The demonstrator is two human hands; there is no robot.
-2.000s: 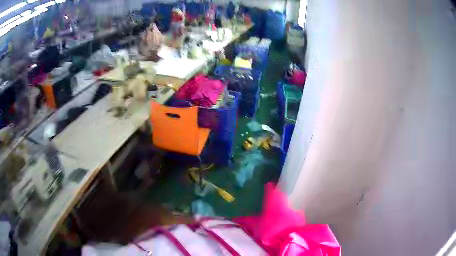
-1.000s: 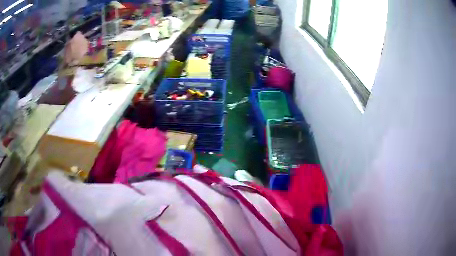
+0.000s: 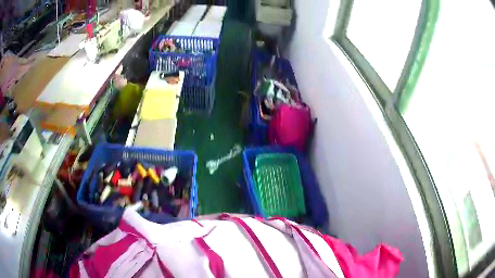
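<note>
A large bundle of white cloth panels with narrow magenta strips [image 3: 239, 244] fills the bottom of the view, close to the wearer. Bright magenta cloth [image 3: 374, 261] sticks out at its right end, and more magenta shows at its lower left. The bundle's lower part is cut off by the frame edge. Neither of my hands is visible, so how the bundle is held cannot be seen.
A blue crate of thread spools [image 3: 191, 179] stands ahead left; a blue bin [image 3: 249, 172] holding a green basket [image 3: 279, 184] stands ahead right. Green floor [image 3: 220, 133] runs between. A long bench [image 3: 133, 122], more crates, sewing tables at left and a windowed wall at right.
The view has moved forward along the aisle. The orange chair has gone out of view, and the spool crate and green basket appear nearer. The striped bundle stays at the bottom.
</note>
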